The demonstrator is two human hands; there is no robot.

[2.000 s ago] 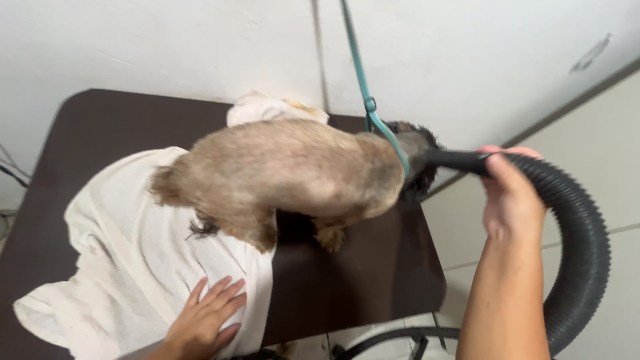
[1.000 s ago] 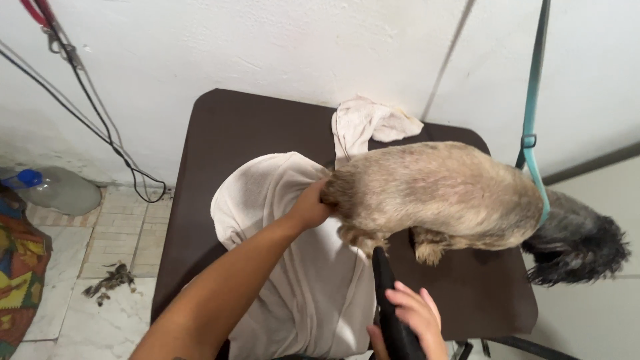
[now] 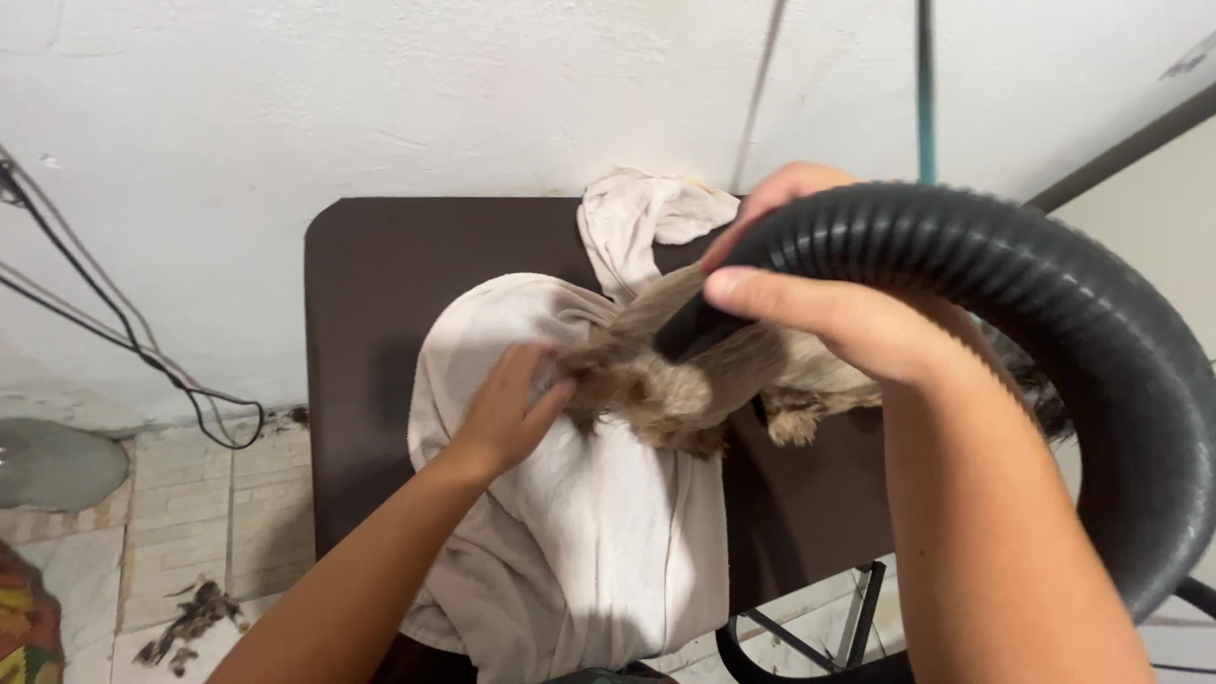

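Observation:
My right hand (image 3: 807, 285) grips the black nozzle (image 3: 698, 328) of a ribbed dryer hose (image 3: 1007, 247), its tip at the rump of a tan dog (image 3: 750, 375). The hose loops over my right forearm side and hides much of the dog's back. At the dog's rear end, my left hand (image 3: 518, 404) has its fingers slightly parted, beside the fur; whether it touches is unclear. Under the hindquarters lies a white towel (image 3: 608, 551) on a dark brown grooming table (image 3: 437, 247). A teal leash (image 3: 925, 104) hangs at the right; the dog's dark head is mostly hidden.
A second, crumpled cloth (image 3: 655, 209) lies at the table's back edge by the white wall. Black cables (image 3: 123, 332) hang at the left. On the tiled floor are a clump of cut hair (image 3: 195, 622), a plastic container (image 3: 57, 465) and a colorful cloth (image 3: 24, 617).
My right hand has lifted the nozzle from below the dog's hind legs to above its rump. My left hand, at the dog's rear a second ago, is now apart-fingered just left of it.

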